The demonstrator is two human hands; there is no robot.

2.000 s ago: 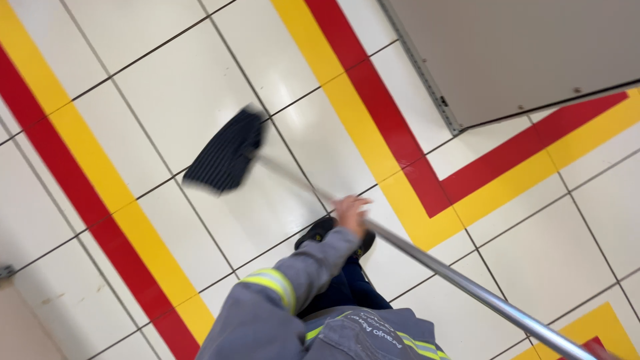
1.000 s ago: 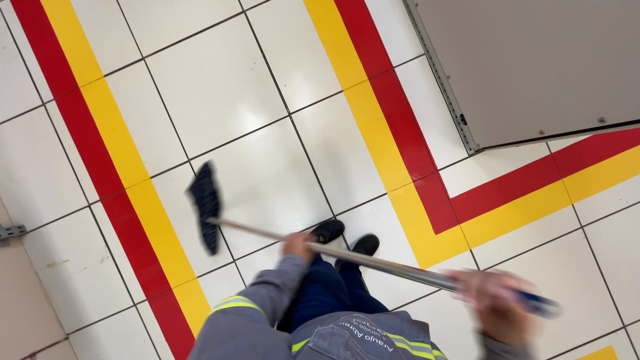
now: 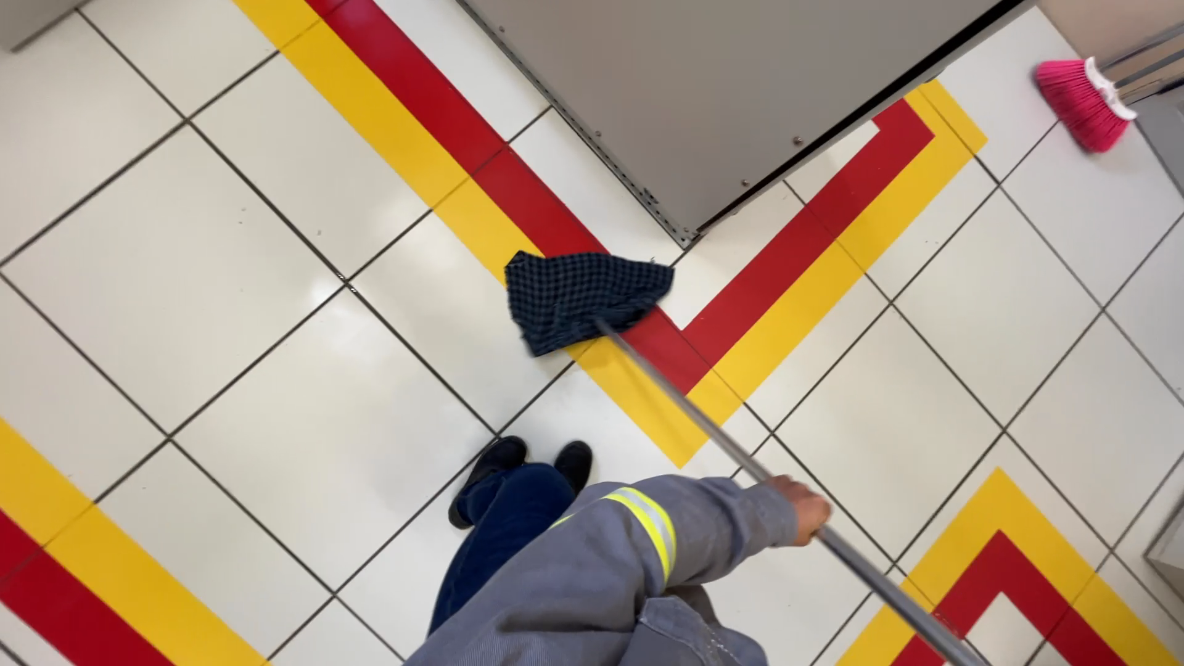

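Note:
My left hand (image 3: 800,509), in a grey sleeve with a reflective band, grips a metal pole (image 3: 721,438). The pole slants from the lower right up to a dark blue checkered cloth (image 3: 587,296), which covers its far end; what lies under the cloth is hidden. The cloth rests across the red and yellow floor stripes, just left of a grey metal cabinet's bottom corner. My right hand is out of the frame.
The grey metal cabinet (image 3: 731,83) stands at the top. A pink-bristled broom head (image 3: 1084,104) is at the upper right. White floor tiles (image 3: 342,398) surround my dark shoes (image 3: 574,464). Another grey edge (image 3: 35,20) shows at the top left.
The cloth-covered end has moved from the floor left of my feet to the stripes beside the cabinet corner. My right hand, on the pole one second ago, has left the view. The view has shifted right.

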